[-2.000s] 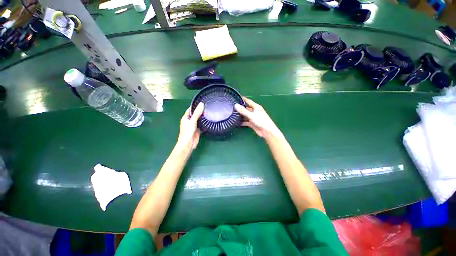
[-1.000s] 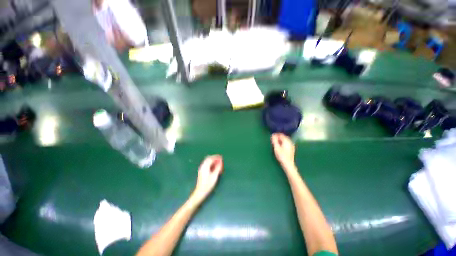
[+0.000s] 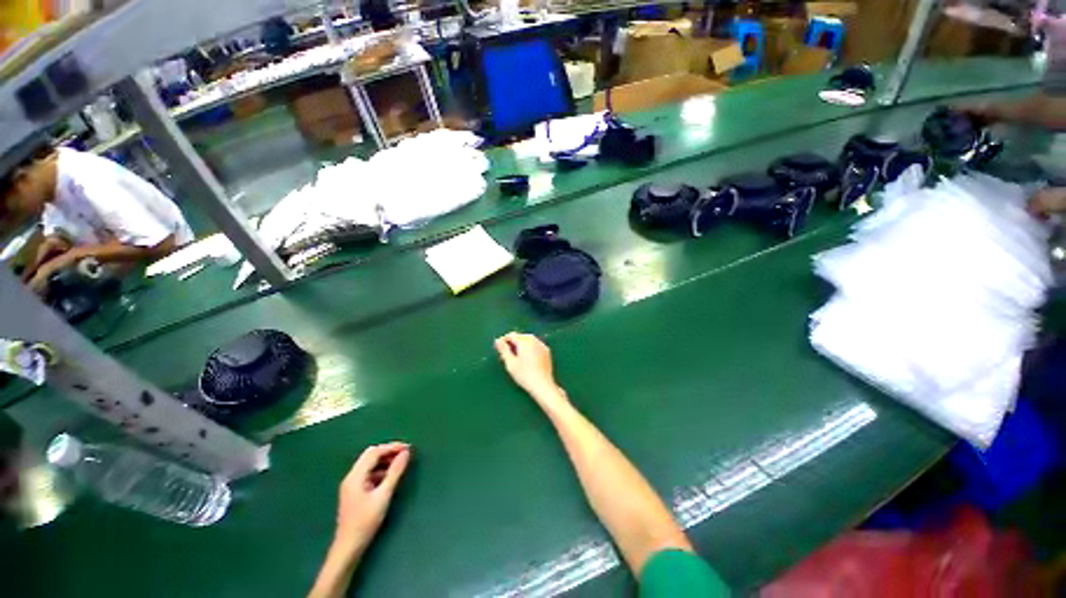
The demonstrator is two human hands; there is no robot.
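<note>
A round black clip-on fan [image 3: 560, 282] lies on the green belt beyond my right hand, its smooth centre facing up and its dark clip at its far side. My right hand [image 3: 528, 360] is empty just nearer than this fan, apart from it, with fingers loosely curled. My left hand [image 3: 372, 496] is empty over the green bench at lower centre-left, fingers loosely curled with a gap at the thumb. Another black fan [image 3: 251, 368] lies on the belt at left, behind the slanting post.
Several black fans stand in a row on the belt at right, one being here [image 3: 664, 206]. White bags [image 3: 935, 298] are piled at the right. A clear bottle [image 3: 146, 481] lies by the perforated post [image 3: 140, 409]. A yellow-edged pad [image 3: 469, 258] is on the belt. A person [image 3: 105, 210] works at far left.
Two seconds ago both hands held a fan. It was on the belt by my right fingertips one second ago, and now the hand is clear of it. The view has tilted up and turned.
</note>
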